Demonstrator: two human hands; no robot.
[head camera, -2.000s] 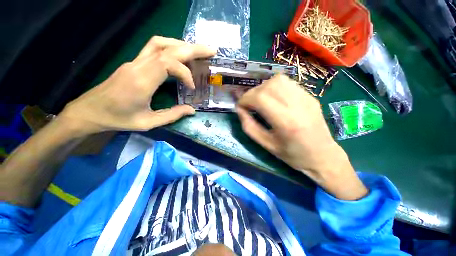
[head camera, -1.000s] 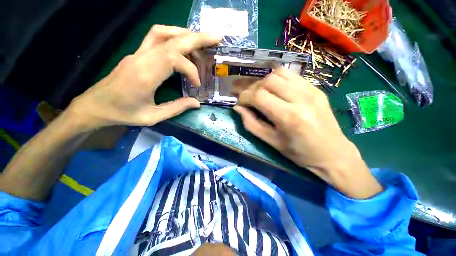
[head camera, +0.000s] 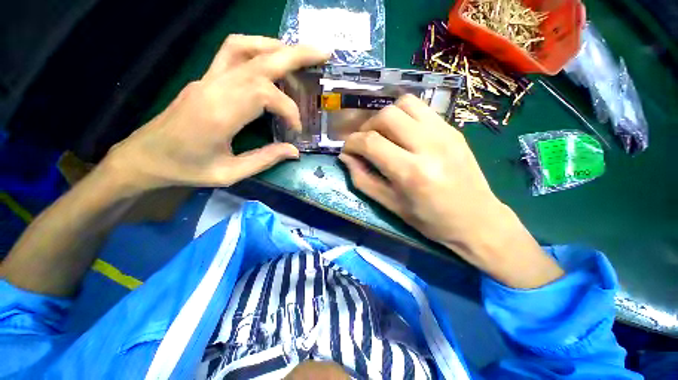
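A silver-grey phone middle frame (head camera: 349, 122) with an orange-yellow patch lies flat on the dark green mat near its front edge. My left hand (head camera: 215, 111) grips the frame's left end, thumb on the near edge and fingers on the far edge. My right hand (head camera: 416, 167) rests over the frame's right part, fingers bent together, thumb and fingertips at the near long edge. Whether a small part is between those fingertips is hidden. A loose pile of thin gold-and-dark strips (head camera: 483, 85) lies beyond the frame's right end.
A red bin (head camera: 561, 37) of pale gold strips stands at the back right. A white-label bag (head camera: 334, 30) lies behind the frame. A thin metal rod (head camera: 572, 111), a green-label bag (head camera: 569, 159) and clear bags (head camera: 613, 89) lie at the right.
The view has shifted, so bench things appear further right and higher. My right fingertips have moved slightly left along the frame's near edge. My left hand keeps its hold.
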